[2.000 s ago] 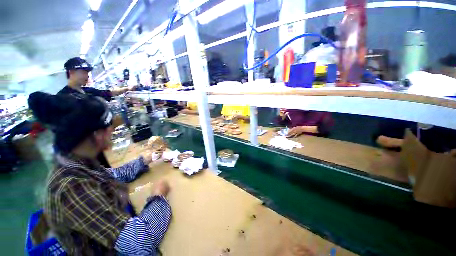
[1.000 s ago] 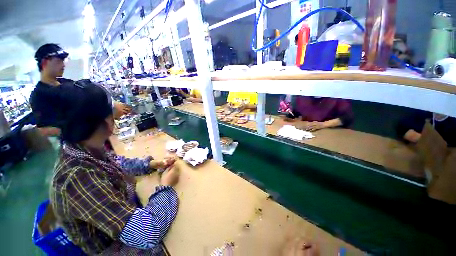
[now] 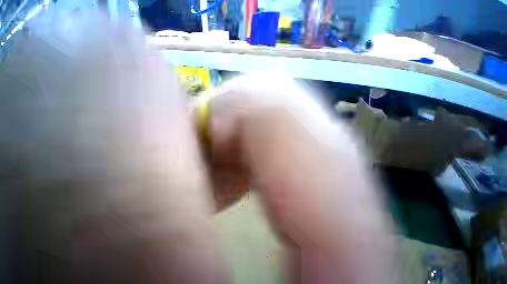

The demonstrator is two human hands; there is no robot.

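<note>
Blurred bare skin fills the left and middle of the head view, very close to the camera. It looks like a hand or hands with bent fingers and a yellow band, perhaps a ring, between the two large shapes. Whether this is one hand or both, and which, cannot be told. No held thing can be made out. Small silvery parts lie at the lower right edge of the view. Most of the tan bench is hidden behind the skin.
A white-framed shelf crosses the top, bearing a blue box and a reddish bottle. Brown cartons stand at the right. The dark green belt runs below them.
The view has swung to the right, and the neighbouring workers at the left are out of sight. Large blurred skin now covers much of the view. The cartons at the right show more fully.
</note>
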